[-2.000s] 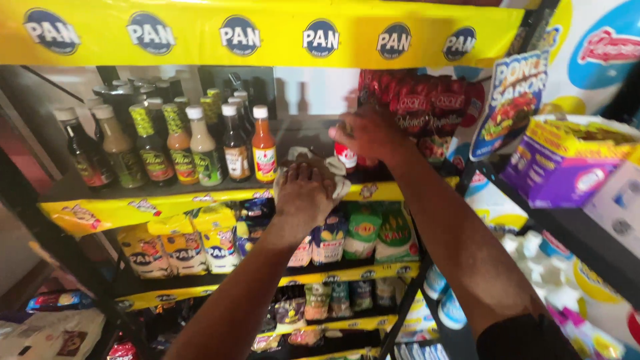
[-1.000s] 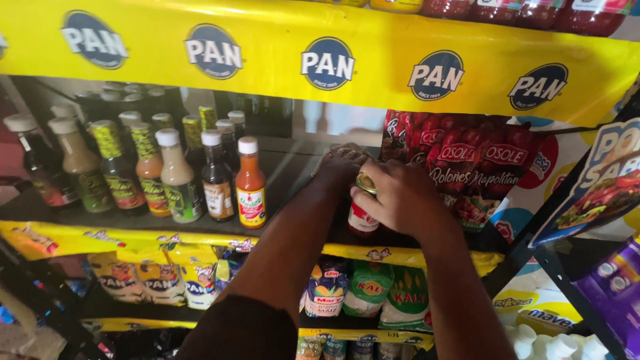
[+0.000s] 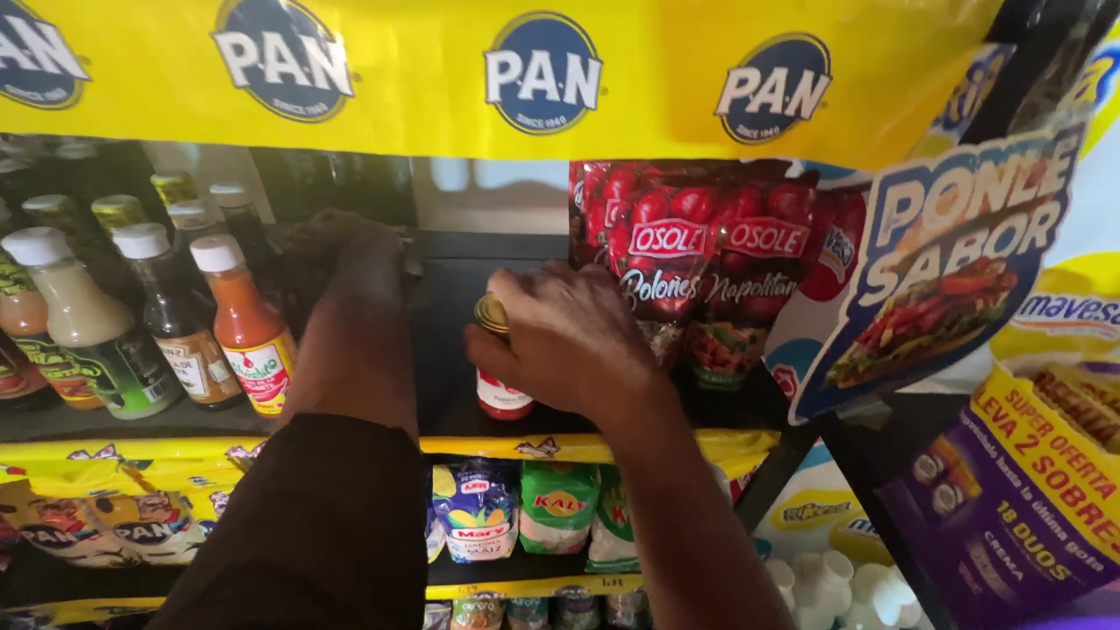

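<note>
My right hand [image 3: 569,337] grips a small jar of red sauce [image 3: 503,392] with a gold lid, near the front of the dark shelf [image 3: 446,350]. Deeper in the shelf, beside the sauce bottles, my left hand [image 3: 350,236] reaches in; it is dim and blurred, and whether it holds a cloth cannot be made out. An orange hot sauce bottle [image 3: 249,328] stands just left of my left forearm. Red pasta sauce pouches [image 3: 669,262] stand right behind my right hand.
A yellow printed banner [image 3: 437,79] hangs across the top. More sauce bottles [image 3: 87,324] stand at left. Flour bags [image 3: 477,516] fill the shelf below. A hanging cardboard sign [image 3: 945,271] juts out at right, above a purple and yellow display box [image 3: 1006,499].
My left hand has moved deeper into the shelf; two seconds ago it pressed a pale cloth near the shelf's front. My right hand stays at the jar. The view has moved closer.
</note>
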